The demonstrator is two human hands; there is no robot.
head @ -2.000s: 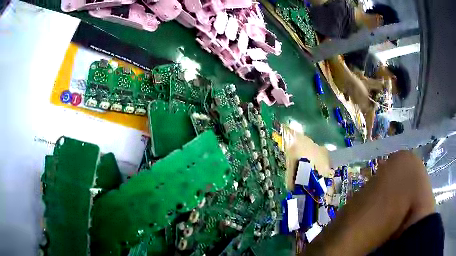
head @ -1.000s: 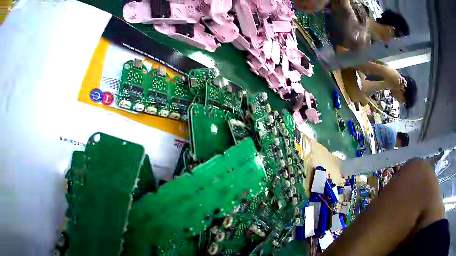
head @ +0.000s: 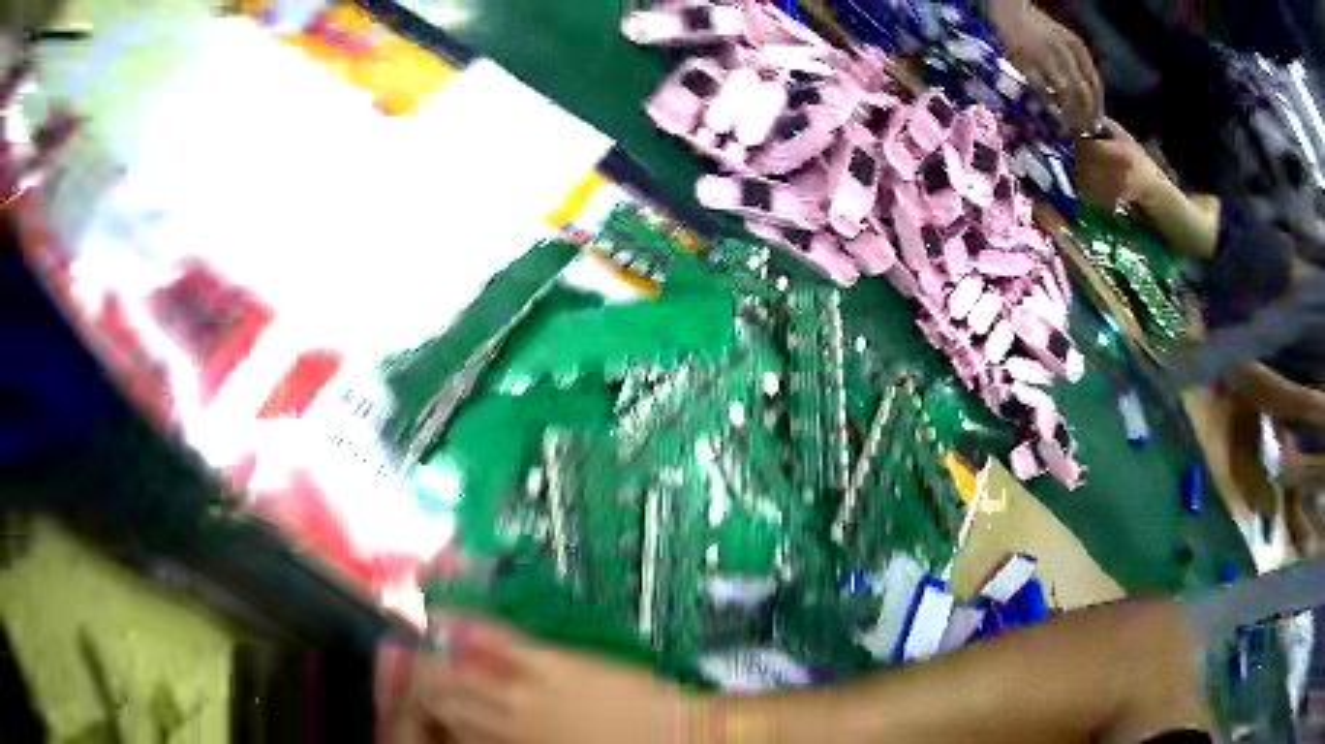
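My right hand (head: 494, 683) is at the bottom edge, left of centre, blurred and cut off. Its forearm runs in from the right, below the boards. I cannot tell whether its fingers hold anything. My left hand is not in view. Green board panels (head: 625, 342) lie in a blurred heap in the middle, some flat side up, others on edge. Blue battery cells (head: 926, 618) with white pads lie right of the heap, just above my forearm, which partly hides them.
Pink housings (head: 857, 175) are heaped on the green belt (head: 581, 66) beyond the boards. White and red printed packaging (head: 334, 218) lies at left. Brown cardboard (head: 1032, 531) is beside the cells. Another person's hands (head: 1068, 73) are at upper right. A grey frame bar (head: 1264, 596) crosses at right.
The view has shifted and tilted, showing more packaging and pink housings. My right forearm now stretches left along the bottom, and its hand has come into view.
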